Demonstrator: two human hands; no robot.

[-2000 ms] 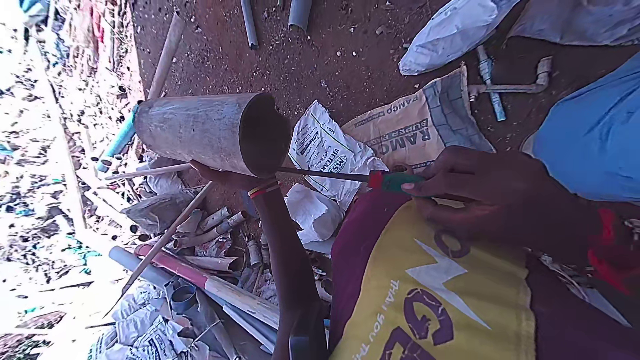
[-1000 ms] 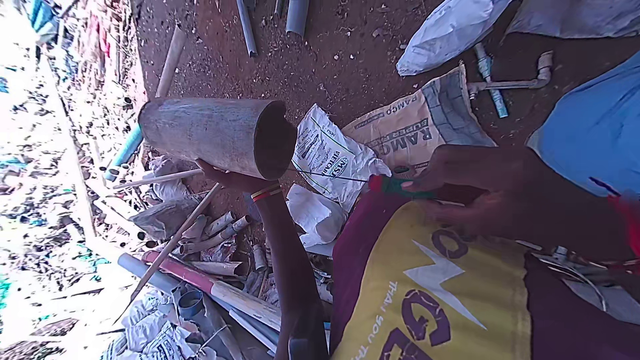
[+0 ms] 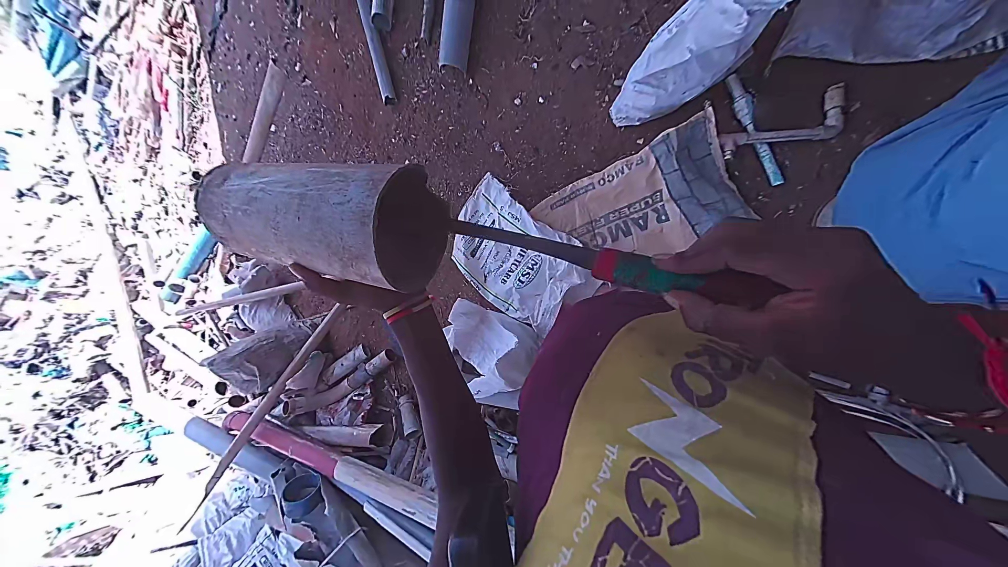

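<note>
A wide grey plastic pipe (image 3: 291,216) lies across the left of centre, its dark open end toward the right. The rim of that end is notched at the top. My left hand (image 3: 346,291) supports the pipe from below; most of its fingers are hidden behind it. My right hand (image 3: 787,295) grips the handle of a long thin metal tool (image 3: 528,242), wrapped in red and green tape. The tool's shaft points left to the rim of the open end. Its tip is hidden, and its exact kind cannot be told.
Beyond the pipe lie a printed paper sack (image 3: 630,197), a white bag (image 3: 504,244) and jointed pipe fittings (image 3: 787,135). Pipe offcuts (image 3: 339,386) are piled at lower left, beside a long red and white pipe (image 3: 299,449). Blue cloth (image 3: 929,181) is at right.
The tool and my right hand shift between frames; the right hand looks blurred in the middle one. My left hand stays on the pipe, which keeps nearly the same pose.
</note>
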